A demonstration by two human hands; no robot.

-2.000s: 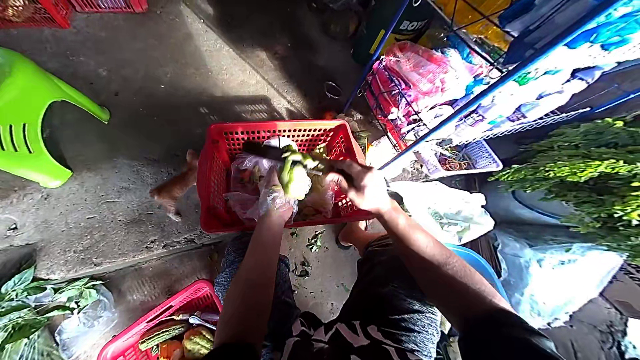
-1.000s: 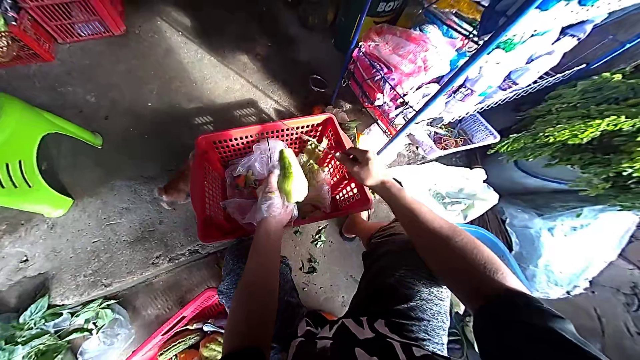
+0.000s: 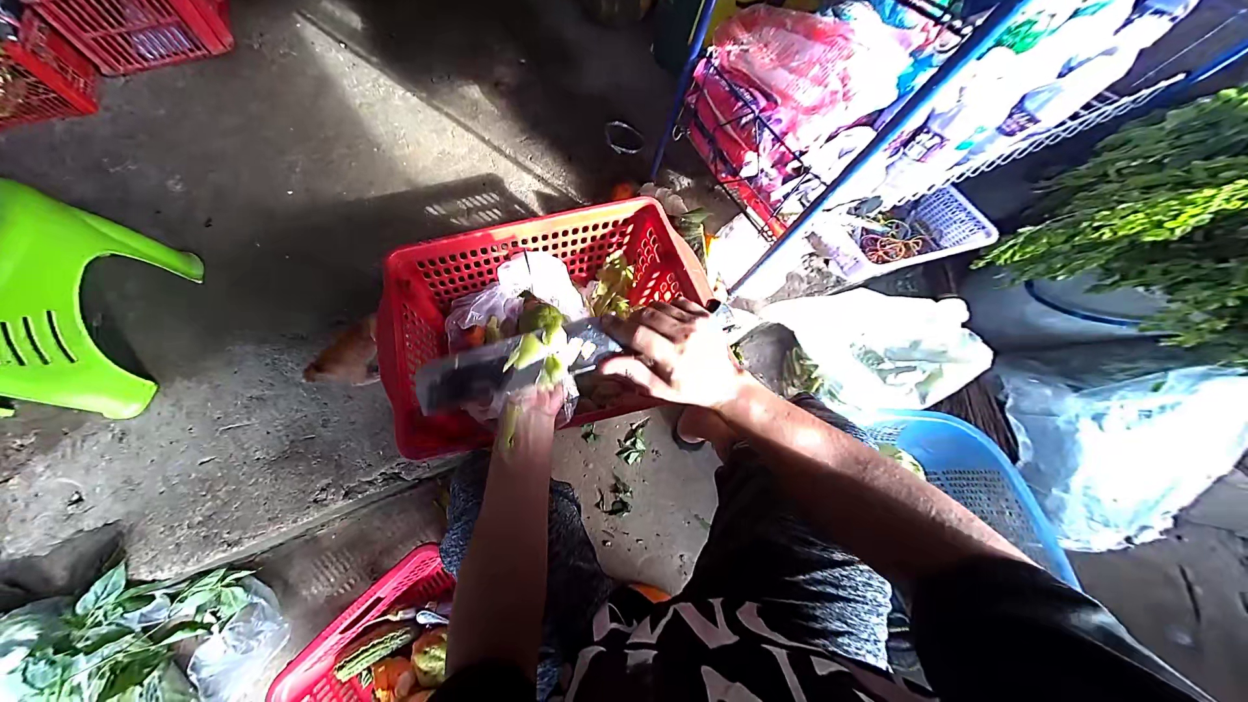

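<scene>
My left hand (image 3: 536,395) is over the red plastic basket (image 3: 409,322), closed around a pale green vegetable (image 3: 541,327) whose exact kind I cannot tell. Across the vegetable lies the broad, blurred blade of a knife (image 3: 468,375), pointing left. My right hand (image 3: 678,353) grips its handle end at the basket's right side; the fingers mostly hide the handle. Pale pieces show against the blade. Beneath the hands, the basket holds a clear plastic bag (image 3: 536,278) and leafy scraps (image 3: 612,283).
A green plastic stool (image 3: 68,292) stands at left. A brown animal (image 3: 346,353), partly hidden, is beside the basket. A metal rack (image 3: 848,185) rises at upper right. A blue basket (image 3: 985,468) and a red basket (image 3: 331,624) flank my legs; leafy greens (image 3: 107,624) lie lower left.
The right hand and knife were over the vegetable, then off to the right with the blade hard to see; now the blade lies across the vegetable again. The left hand keeps its hold.
</scene>
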